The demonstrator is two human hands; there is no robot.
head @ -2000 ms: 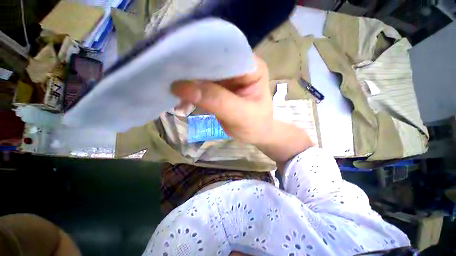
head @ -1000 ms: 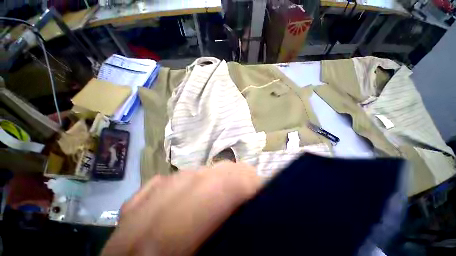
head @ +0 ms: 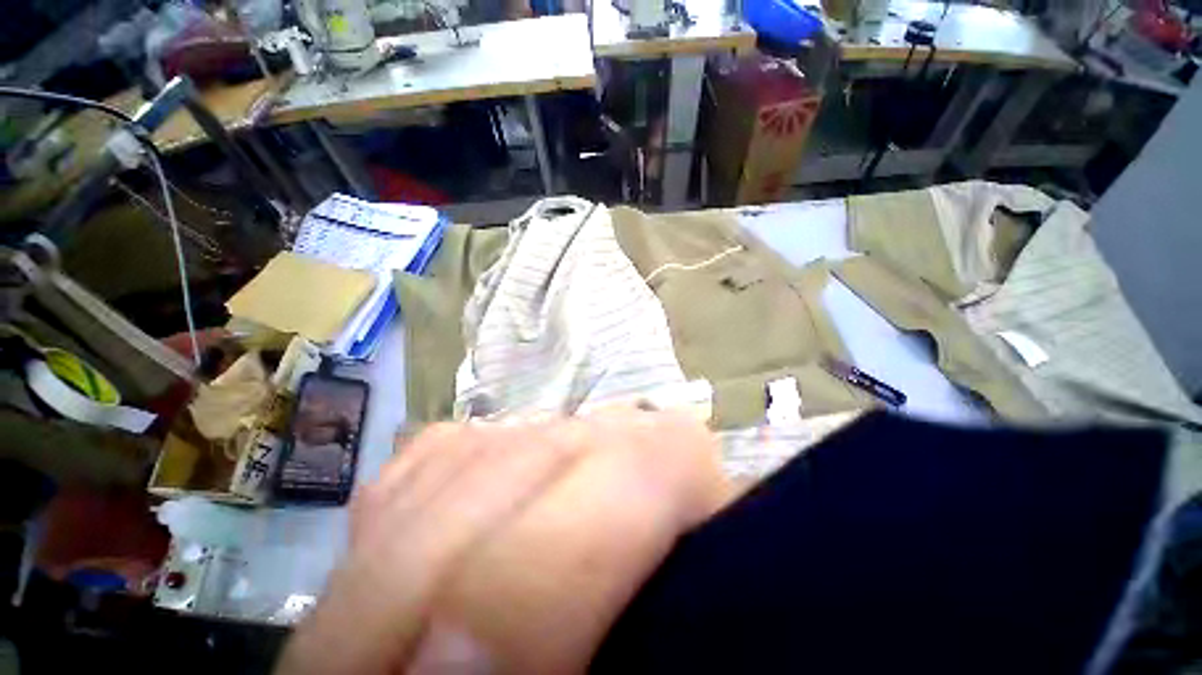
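One large, blurred bare hand of mine fills the lower middle, knuckles up, cut off by the bottom edge. I cannot tell whether it is left or right, and its fingertips are hidden. A flat dark navy piece with a pale right edge adjoins the hand's right side; the grip on it is not visible. My other hand cannot be made out. Beyond lies a khaki jacket with a puffed striped lining. A white label and small dark thread snips lie to its right.
A second khaki, striped garment lies at the right. At the left are a black phone, a small open box, a tan card, papers, a tape roll and a switch box. Sewing tables stand behind.
The white-faced, dark-backed piece held up at first now shows its dark side at lower right. The view has tilted up from my lap. Since one second ago, the hand has shifted slightly right.
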